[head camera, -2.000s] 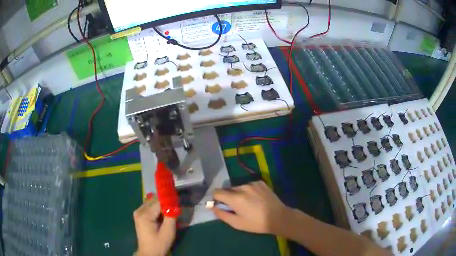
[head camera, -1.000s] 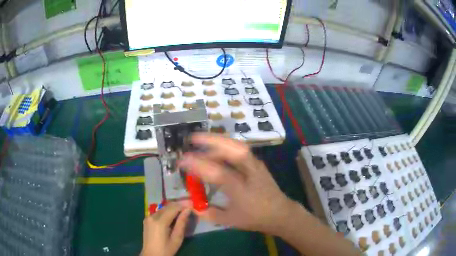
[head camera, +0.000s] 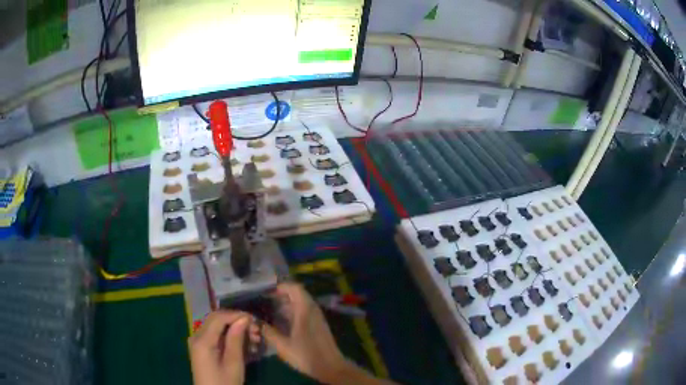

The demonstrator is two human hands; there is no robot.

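Observation:
The toggle-clamp fixture (head camera: 239,280) stands in front of me with its red handle (head camera: 220,129) upright. My left hand (head camera: 220,350) and my right hand (head camera: 305,338) are close together at the front of the fixture. Their fingertips meet by a dark part (head camera: 259,307) at the fixture's front; the fingers hide most of it, and I cannot tell what they hold. A red and white clip lead (head camera: 347,301) lies on the mat to the right of my right hand.
White foam trays with dark components stand behind the fixture (head camera: 162,242) and at right (head camera: 444,329). Clear plastic trays lie at left (head camera: 45,308) and rear right (head camera: 459,165). The monitor (head camera: 248,45) is at the back. Red and yellow wires (head camera: 124,275) run left of the fixture.
The red handle has swung from down to upright. My right hand has moved from the handle down to the fixture's front, beside my left hand. The view has shifted to the right.

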